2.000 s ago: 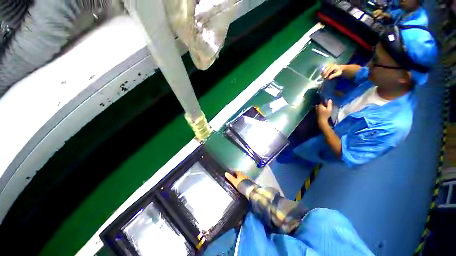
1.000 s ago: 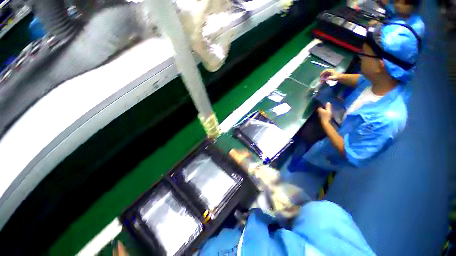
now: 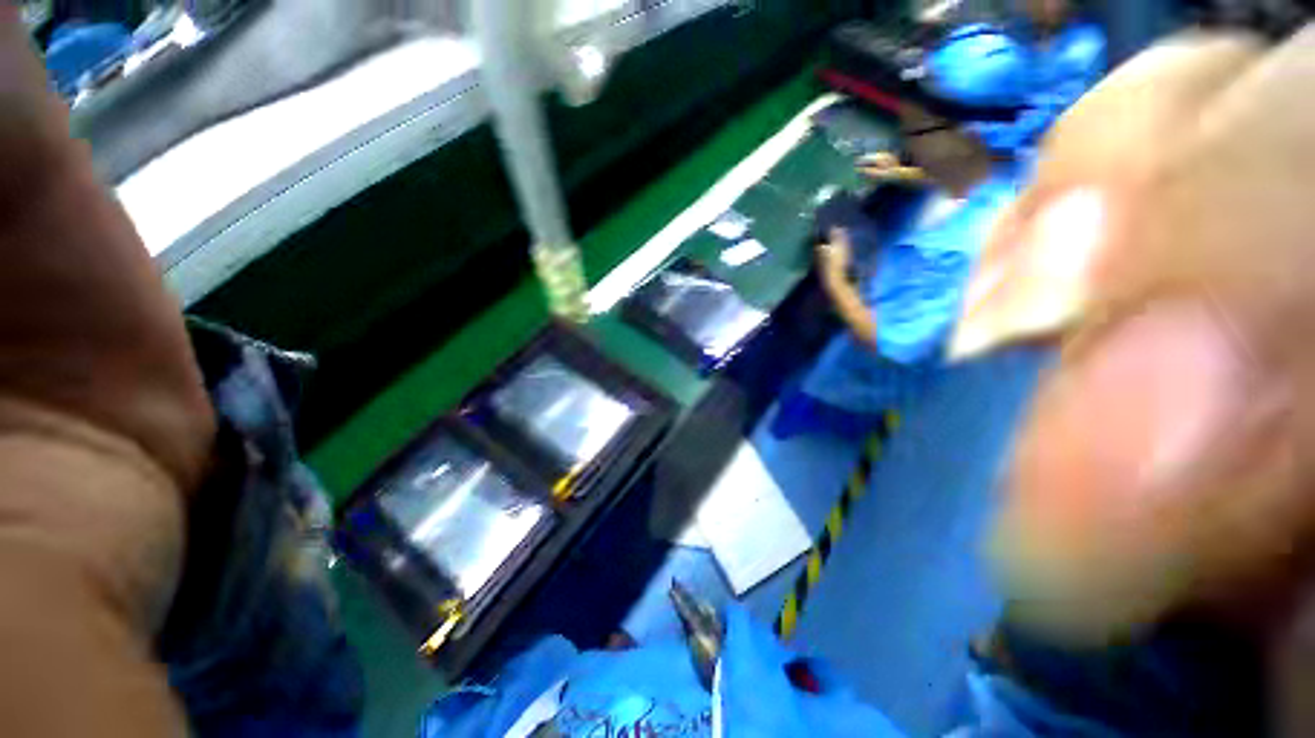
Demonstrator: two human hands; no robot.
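My left hand [image 3: 87, 418] is very close to the camera at the left edge, large and blurred. My right hand [image 3: 1183, 332] is very close to the camera at the right, also blurred, with thumb and fingertip near each other. Whether either hand holds anything cannot be told. Below and between them, a black two-pocket tray [image 3: 476, 425] lies on the green bench. One shiny display panel [image 3: 563, 411] sits in its upper pocket and another display panel [image 3: 462, 505] in its lower pocket, each with a yellow tab at a corner.
Film-covered panels [image 3: 700, 310] lie further up the bench beside small white pieces [image 3: 743, 252]. A pale post [image 3: 519, 159] stands at the bench's white edge strip. A person in blue [image 3: 923, 274] sits at the right. A white sheet-like object [image 3: 750, 519] shows below the bench edge.
Both hands have come up close to the camera; my right hand has left the tray's right side. The view has shifted, so the bench appears further left and the white sheet-like object shows.
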